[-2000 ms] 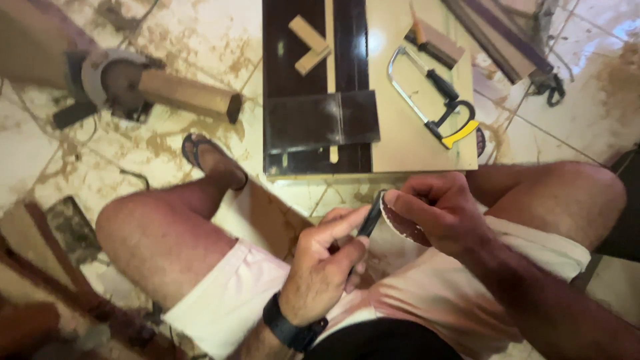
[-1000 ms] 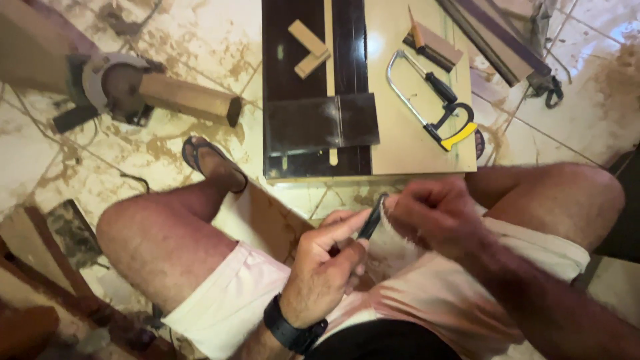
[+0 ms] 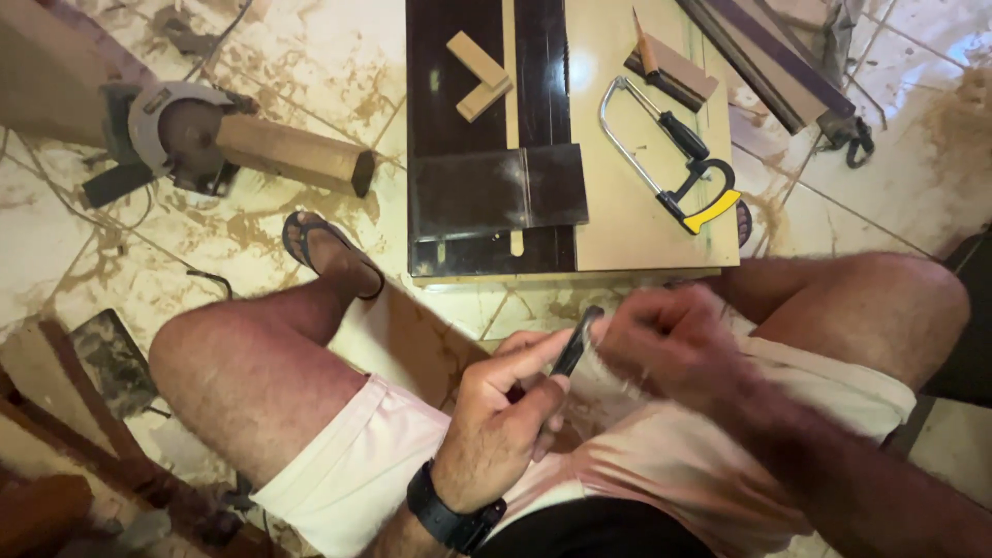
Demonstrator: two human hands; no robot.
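Note:
My left hand grips a small dark piece, long and narrow, that slants up and right above my lap. Against its upper end is my right hand, blurred, with its fingers closed; a pale, curved strip, perhaps sandpaper, shows faintly below them. Beyond both hands, a hacksaw with a yellow and black handle and a screwdriver-like black handle lie on a pale board. A wood-handled pointed tool rests on a wood block. To the left, an L-shaped wooden piece lies on a dark panel.
A circular saw and a wood beam are on the tiled floor at the left, among sawdust. Long boards lie at the upper right. Wooden frame parts stand at the lower left.
My right hand has shifted slightly at the dark piece's upper end and is now blurred. The curved strip, plain two seconds ago, is mostly hidden or blurred. My left hand keeps its hold.

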